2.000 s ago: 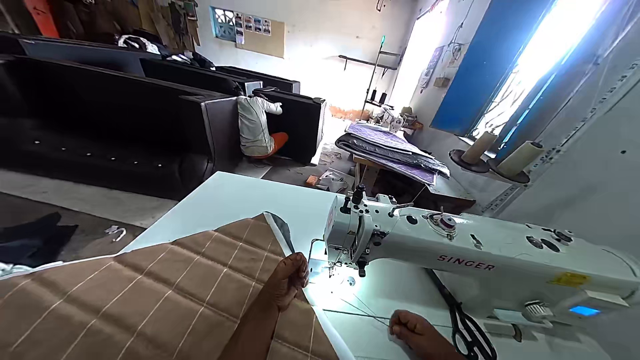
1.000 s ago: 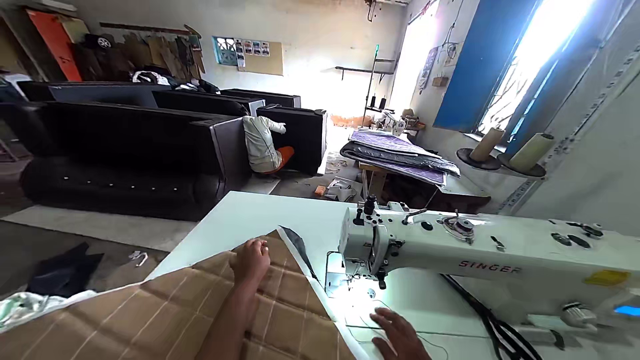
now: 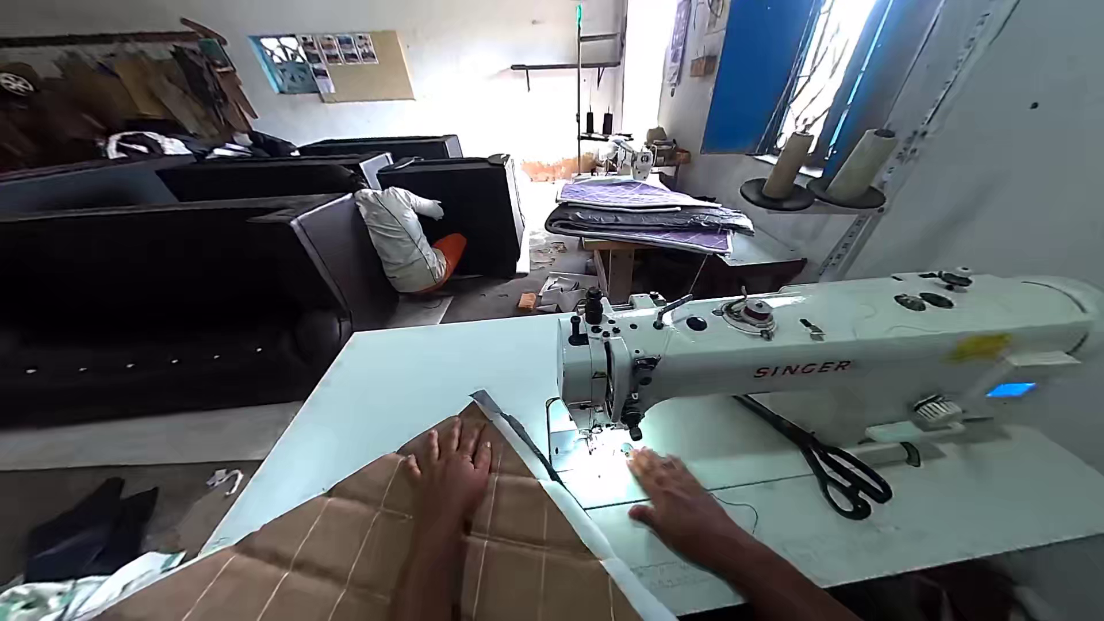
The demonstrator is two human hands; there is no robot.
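Note:
Brown quilted fabric [image 3: 345, 535] with pale stitched lines and a white and dark edge lies on the white sewing table [image 3: 414, 358]. My left hand [image 3: 453, 470] rests flat near its pointed corner, fingers spread. My right hand [image 3: 677, 504] is on the tabletop, fingers apart and holding nothing, just below the lit needle area of the Singer sewing machine [image 3: 802, 345]. The fabric edge is left of the presser foot, not under it. Black-handled scissors [image 3: 841, 479] lie under the machine arm. A loose thread [image 3: 746, 504] curls beside my right hand.
Two thread cones [image 3: 862, 164] stand behind the machine. Folded quilted pieces [image 3: 638, 216] are piled on a table beyond. Black sofas [image 3: 155, 293] fill the left side, where a person [image 3: 401, 241] crouches. Dark cloth [image 3: 86, 526] lies on the floor at the left.
Two seconds ago my left hand pinched the fabric edge near the needle; now it lies flat on the fabric, further left. My right hand has opened and moved closer to the needle area.

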